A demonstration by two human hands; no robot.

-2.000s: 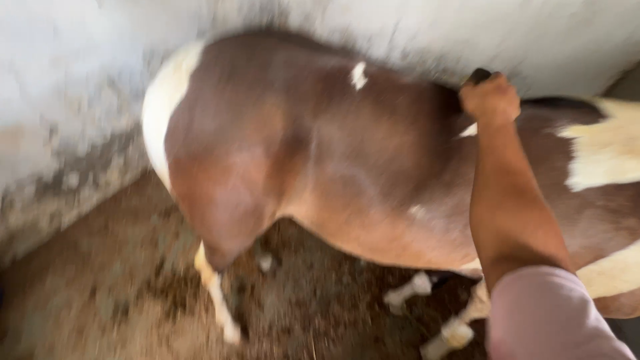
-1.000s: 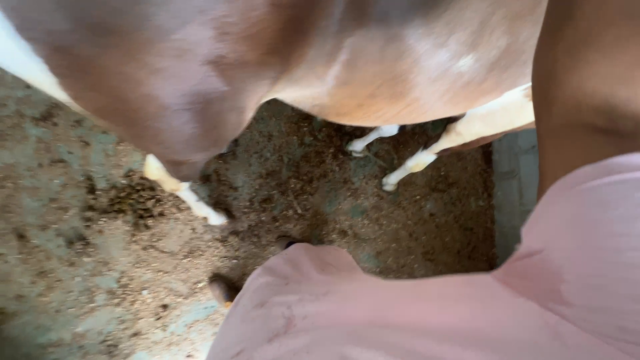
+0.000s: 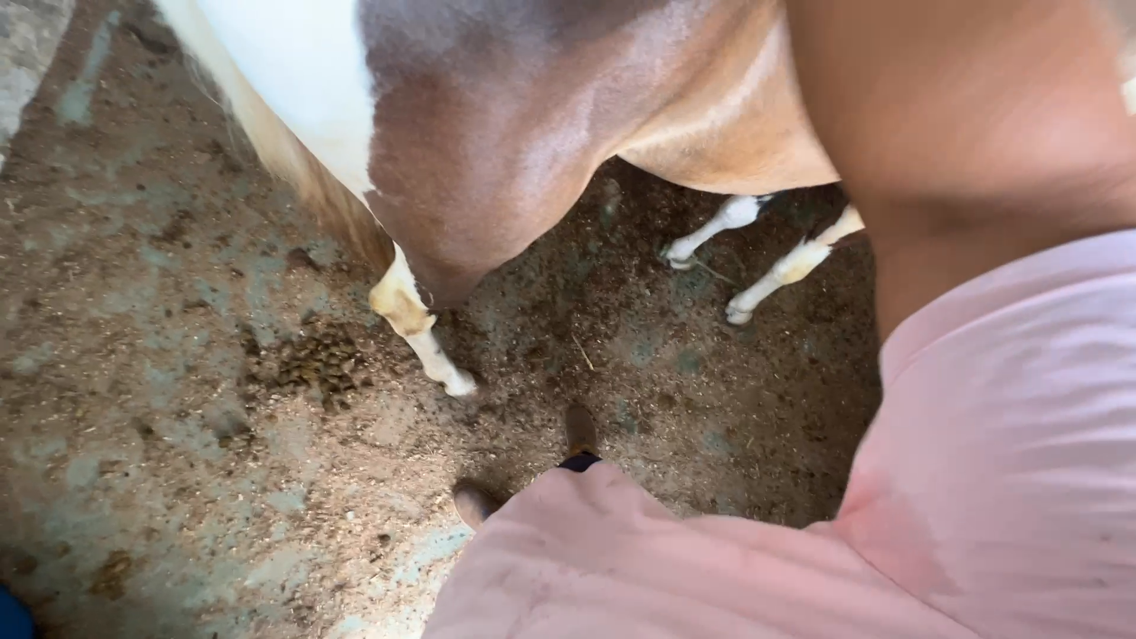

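A brown and white horse (image 3: 515, 133) stands across the upper part of the head view, its tail (image 3: 328, 195) hanging at the left. One hind leg (image 3: 426, 342) and two white lower forelegs (image 3: 768, 284) show below the body. My bare arm, in a pink short sleeve (image 3: 1021, 373), reaches up at the right over the horse's side and leaves the frame at the top. Neither my left hand nor my right hand is in view, so what they hold or touch is hidden.
The ground (image 3: 293, 444) is dirty, with scattered bedding bits and a pile of droppings (image 3: 328, 359) left of the hind leg. My shoes (image 3: 581, 430) stand near the horse. A blue object (image 3: 13, 617) shows at the lower left corner, a wall edge (image 3: 27, 53) at the upper left.
Two seconds ago a hand holding a dark object was on the horse's back; it is now out of frame. The view has tilted down toward the ground.
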